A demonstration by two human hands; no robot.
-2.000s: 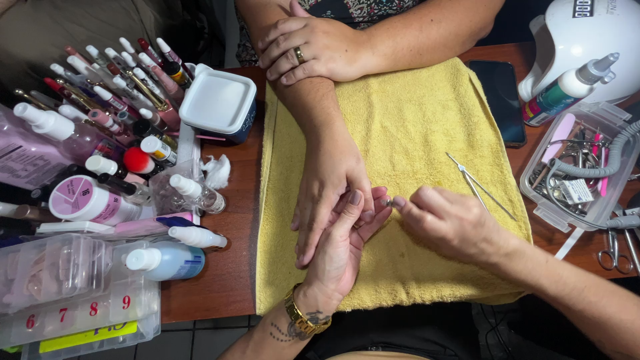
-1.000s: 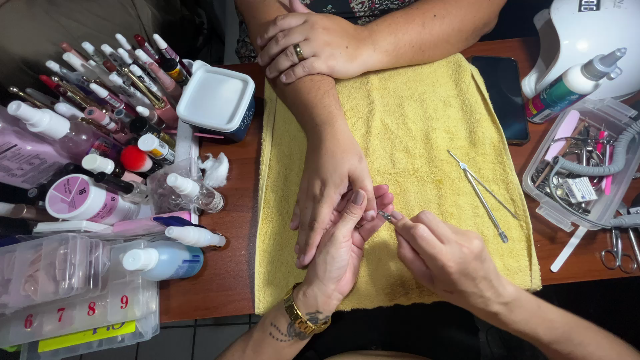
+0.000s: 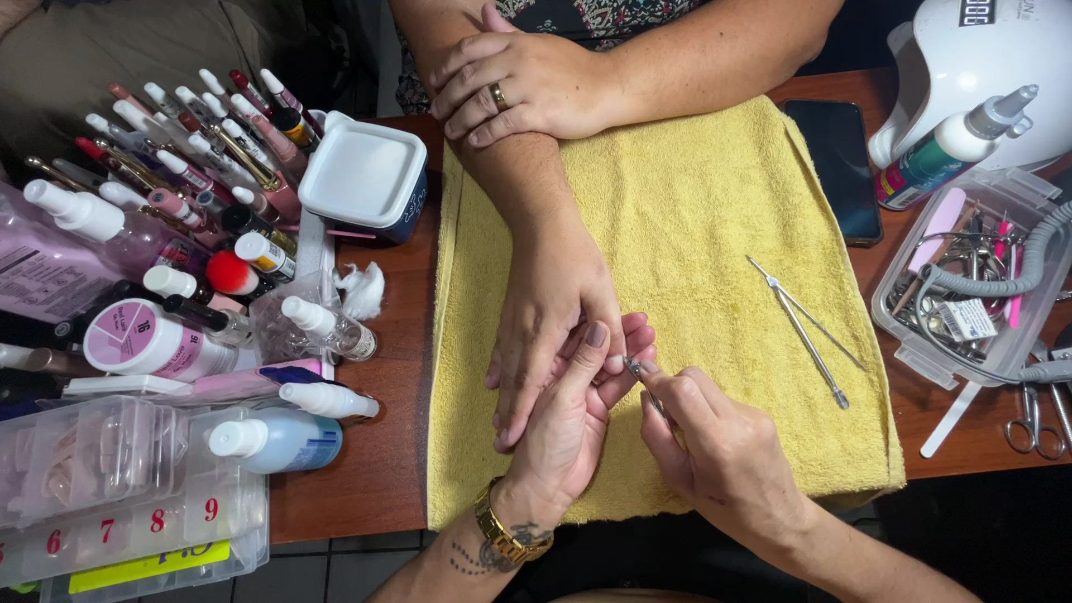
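Note:
My left hand [image 3: 559, 427], with a gold watch at its wrist, lies palm up under the fingers of another person's hand [image 3: 557, 289] and grips them with the thumb. A small metal nipper-like tool [image 3: 645, 378] is held in my right hand [image 3: 720, 444]; its tip is at the nail of one finger of that person. My fingers partly hide the tool. The person's other hand [image 3: 536, 84], with a ring, rests across their forearm. A yellow towel [image 3: 695, 209] lies beneath the hands. Two thin metal manicure tools [image 3: 800, 331] lie crossed on it, right of my right hand.
Polish bottles [image 3: 243, 159], a lidded tub [image 3: 364, 172], a blue liquid bottle [image 3: 293, 440] and numbered nail-tip boxes [image 3: 134, 519] crowd the left. On the right are a dark phone [image 3: 833, 167], a green-and-white bottle [image 3: 946, 151], a white lamp [image 3: 1005, 59], a plastic tool box [image 3: 896, 331] and scissors [image 3: 1034, 423].
Since the first frame, my right hand has shifted slightly and its grip on the tool has changed. My left hand still holds the person's fingers.

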